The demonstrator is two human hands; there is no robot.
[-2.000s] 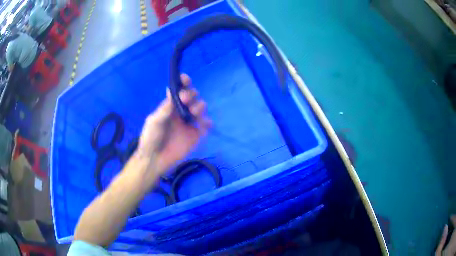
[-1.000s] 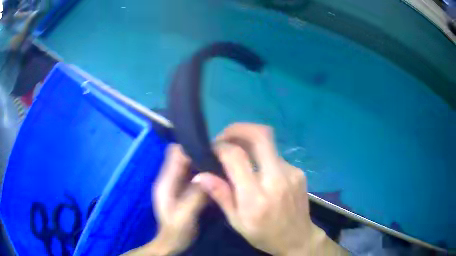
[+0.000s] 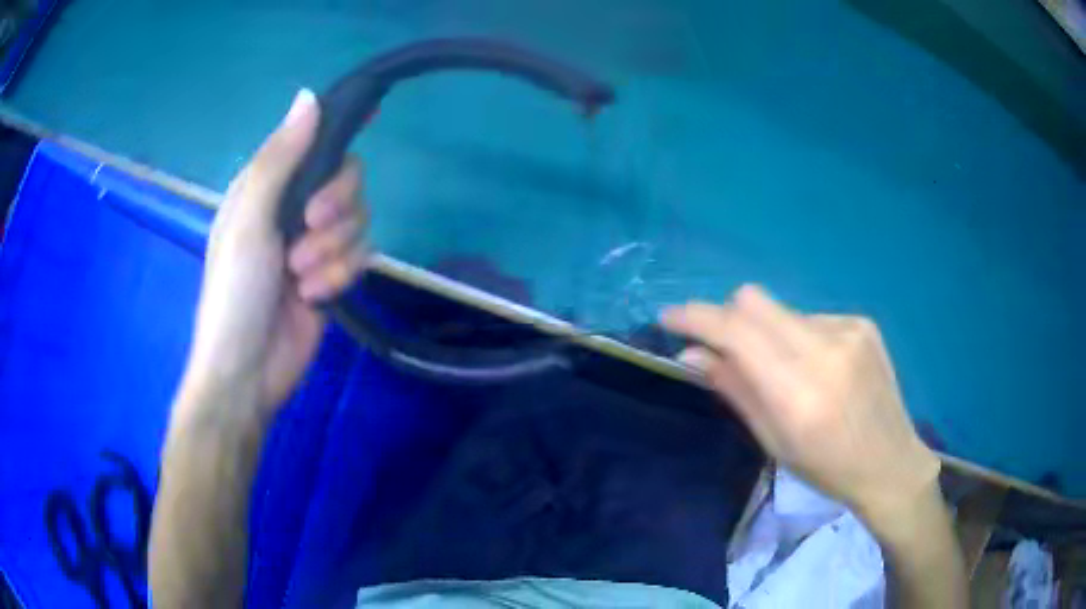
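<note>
A black padded headband [image 3: 447, 60] is held up over the bench's front edge, its open side facing right. My left hand [image 3: 280, 250] is closed around the left middle of its arc. One end points right over the mat; the other is lower, in front of the bench edge. My right hand [image 3: 810, 393] is at the bench edge, right of the headband and apart from it, fingers bent and pointing left. A small dark patch shows by its fingertips; blur hides whether it is a held part.
The blue plastic bin [image 3: 107, 321] stands at left below the bench, with several black headbands [image 3: 95, 529] inside. The green-blue mat [image 3: 774, 155] covers the bench. Crumpled white paper [image 3: 810, 553] lies in a brown carton [image 3: 974, 523] at lower right.
The headband has turned and moved left, now in my left hand alone. My right hand has let go of it and moved right to the bench edge.
</note>
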